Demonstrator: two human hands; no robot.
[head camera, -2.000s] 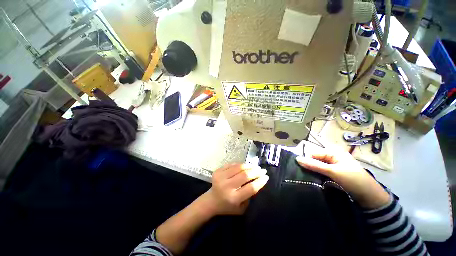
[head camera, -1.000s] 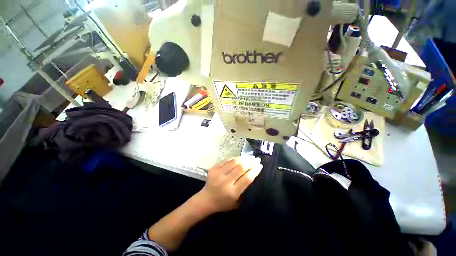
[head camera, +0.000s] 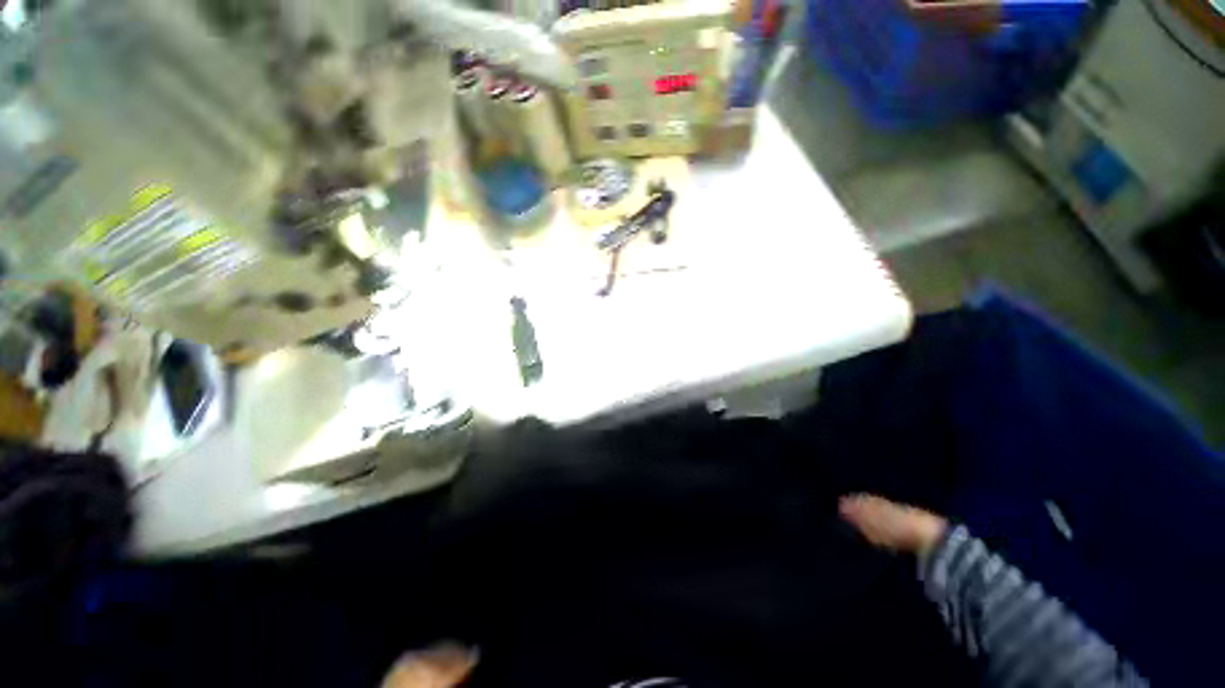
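The black garment (head camera: 645, 524) is a large dark blurred mass over my lap, below the table's front edge. My right hand (head camera: 892, 522) is at its right side, partly hidden by dark cloth; whether it grips the cloth cannot be told. My left hand (head camera: 433, 665) is cut off by the bottom edge, over the dark cloth, and its grip is hidden. The machine head (head camera: 175, 202) with its yellow warning label stands at the upper left, blurred. The work clamp area (head camera: 403, 403) shows no black cloth under it.
A dark green-grey tool (head camera: 525, 341) lies on the white table (head camera: 752, 296). Snips (head camera: 640, 231) lie behind it. The control box (head camera: 652, 83) stands at the back. A phone (head camera: 186, 387) is at left, near a dark bundle (head camera: 61, 511). A blue container (head camera: 1075, 444) stands right, a blue crate (head camera: 893, 61) behind.
The view has swung right. The black garment has come away from the machine onto my lap. My left hand has left the clamp area and my right hand is at the garment's right side.
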